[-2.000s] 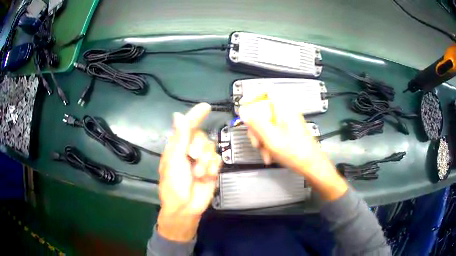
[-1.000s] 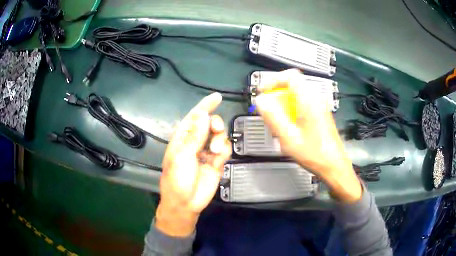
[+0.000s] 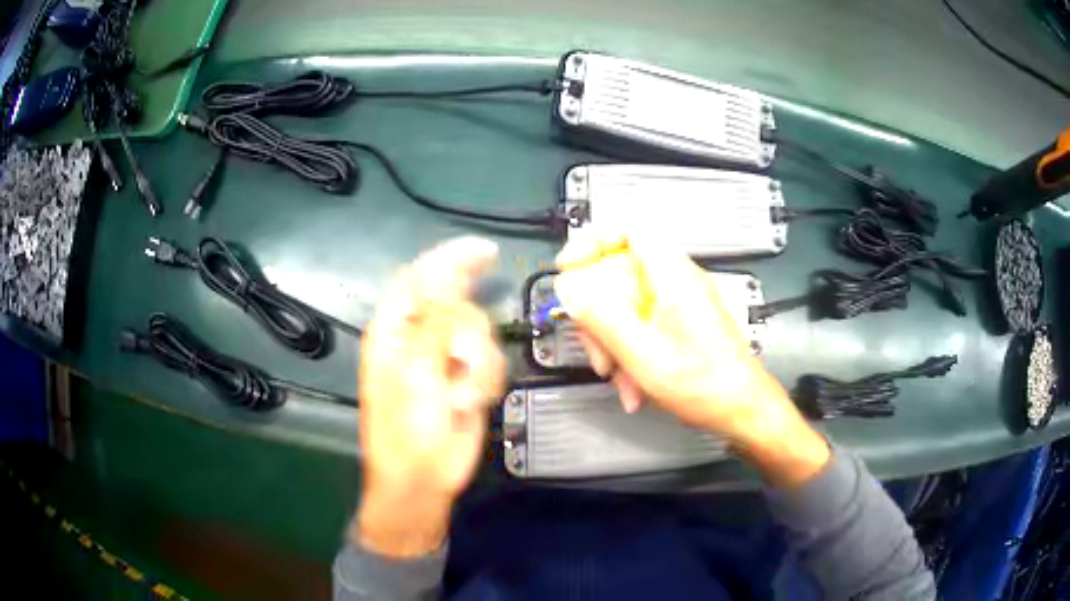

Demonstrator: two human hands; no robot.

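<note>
Several light-grey ribbed charger units lie in a column on the dark-green bench: the top unit, the second unit, the third, partly hidden by my right hand, and the nearest unit. My right hand is closed around a small yellow glue bottle, its blue tip at the left end of the third unit. My left hand is blurred, palm up with fingers curled, left of the third unit; whether it holds something small cannot be told.
Black coiled mains cords lie left, output cords right. An orange-black electric screwdriver hangs upper right above round dishes of dark plugs and pale screws. A parts tray and green side tray are left.
The bottle in my right hand has moved from the second unit's left end down to the third's. My left hand has shifted slightly left. The whole view has shifted a little.
</note>
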